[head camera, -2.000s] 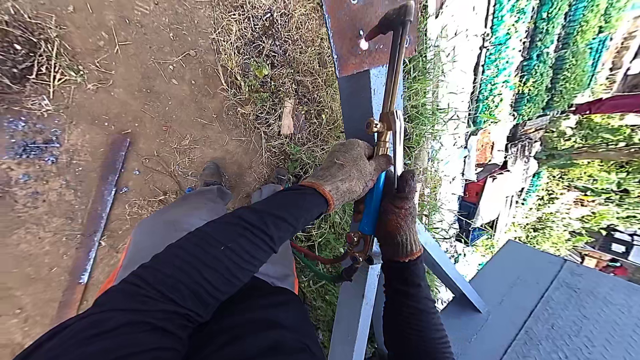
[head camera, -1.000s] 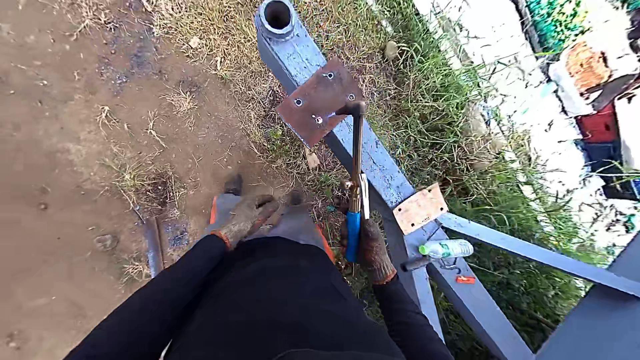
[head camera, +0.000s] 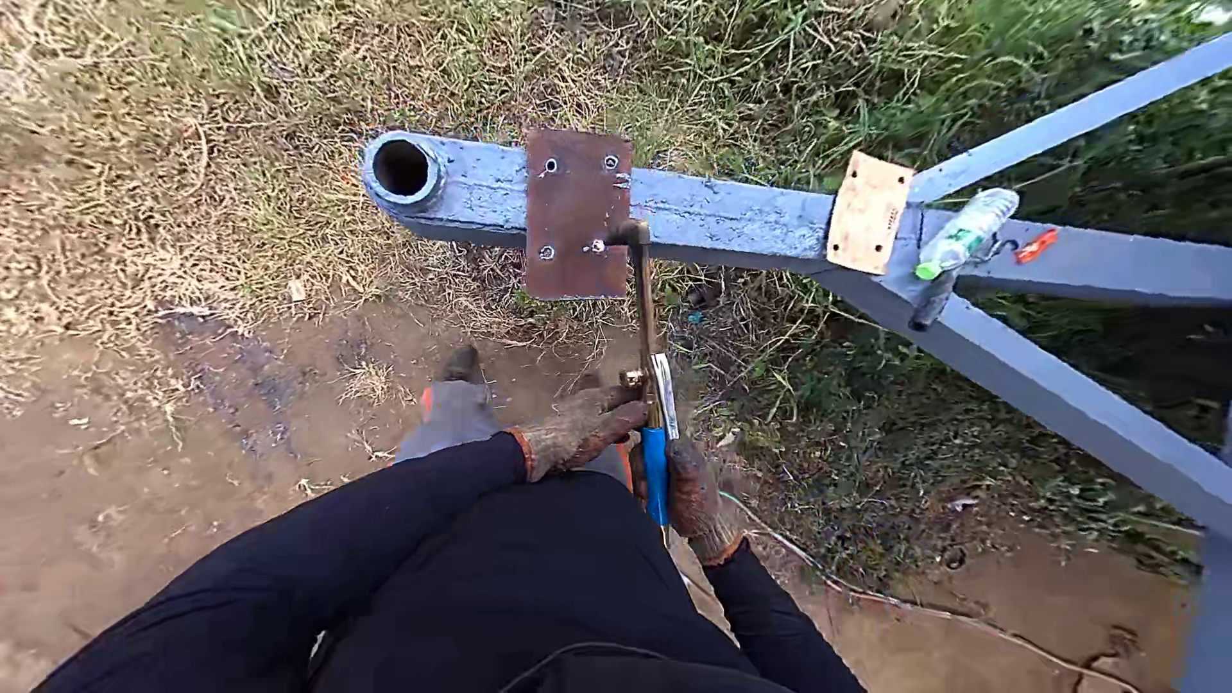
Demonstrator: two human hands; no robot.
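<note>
A brass oxy-fuel cutting torch (head camera: 645, 318) with a blue handle points away from me, its bent head by the right edge of a rusty steel plate (head camera: 577, 212). My right hand (head camera: 701, 496), in a worn knit glove, is closed around the blue handle. My left hand (head camera: 579, 430), gloved too, reaches the torch near its brass valve; whether its fingers grip the valve is not clear. The plate has several holes and lies across a grey steel beam (head camera: 731, 217).
A round pipe socket (head camera: 401, 167) ends the beam at left. Toward the right are a smaller drilled plate (head camera: 869, 212), a plastic bottle (head camera: 967, 231), a dark cylindrical piece (head camera: 932, 303) and an orange item (head camera: 1036, 246). Grey braces branch off; a hose (head camera: 866, 595) crosses the ground.
My left hand was at the torch, came away to my lap one second ago, and is now back at the torch. The view has turned strongly.
</note>
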